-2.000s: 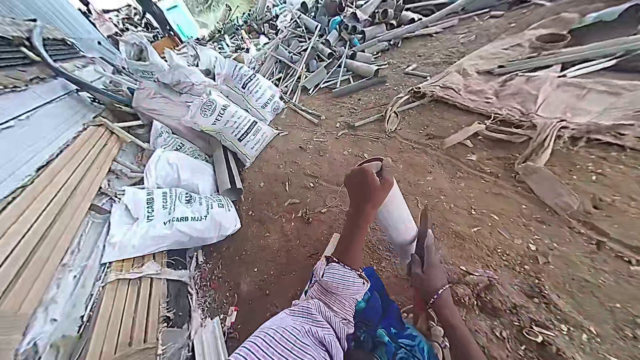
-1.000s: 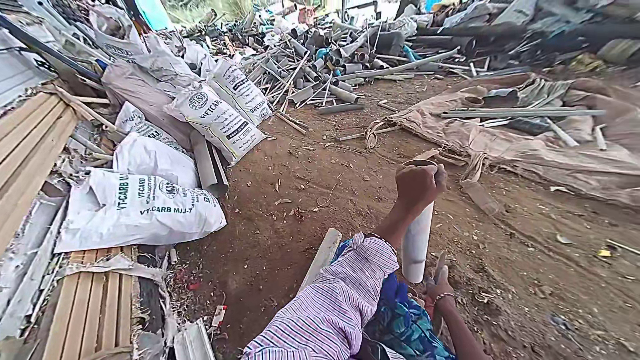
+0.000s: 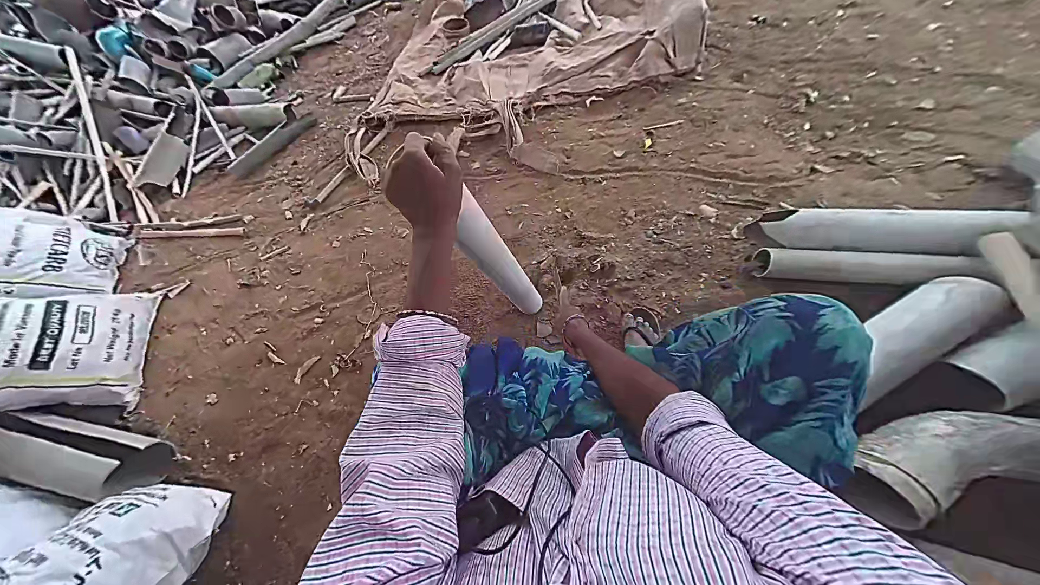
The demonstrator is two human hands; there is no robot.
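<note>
My left hand (image 3: 424, 180) is closed at the upper end of a pale plastic pipe (image 3: 497, 253), with the wrist bent and the knuckles up. The pipe slants down to the right, its lower end close to the dirt. Beside that lower end, my right hand (image 3: 570, 317) grips a thin bladed hand tool (image 3: 557, 278), which points upward. The blade is narrow and blurred here, and the tool's handle is mostly hidden by the hand. A small gap shows between blade and pipe.
Pipe scraps (image 3: 162, 154) heap at upper left, below them printed sacks (image 3: 69, 341) and a split pipe (image 3: 57, 467). Larger grey pipes (image 3: 934, 325) lie close on the right. A brown cloth (image 3: 552, 77) holding pipe pieces lies ahead. My sandalled foot (image 3: 642, 327) is near my right hand.
The view has swung right and down, bringing the large pipes on the right into sight. My left hand still holds the pipe's upper end, and my right hand remains low beside it.
</note>
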